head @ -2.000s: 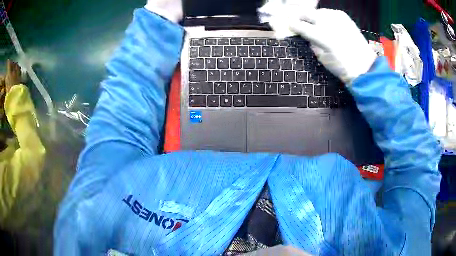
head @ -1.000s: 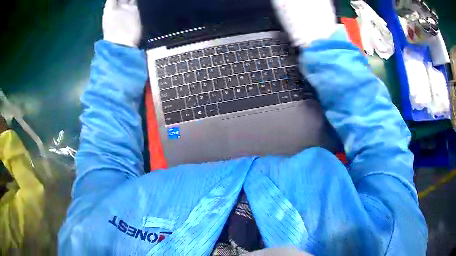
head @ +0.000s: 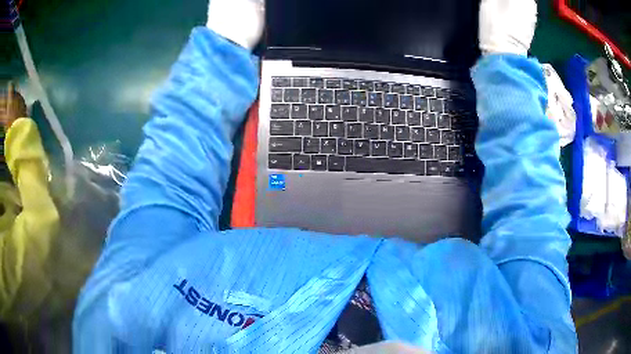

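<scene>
An open silver-grey laptop (head: 367,197) with black keys lies in front of me, a blue processor sticker (head: 277,182) at the left of its palm rest. Its dark screen (head: 373,28) runs out of the top of the picture. My gloved left hand (head: 236,19) is at the screen's left edge and my gloved right hand (head: 508,26) at its right edge. Both are cut off by the picture's top, so their fingertips are hidden. The red carrier (head: 245,173) shows along the laptop's left side.
A blue parts bin (head: 580,200) with white wipes (head: 603,183) stands at right, a crumpled white piece (head: 559,104) beside it. A pale strap (head: 45,104) and shiny scraps (head: 104,166) lie at left. Another person's yellow sleeve (head: 31,187) shows at the left edge.
My right hand has moved from above the keyboard's upper right to the screen's right edge. My left hand stays by the left edge. The view has shifted and turned.
</scene>
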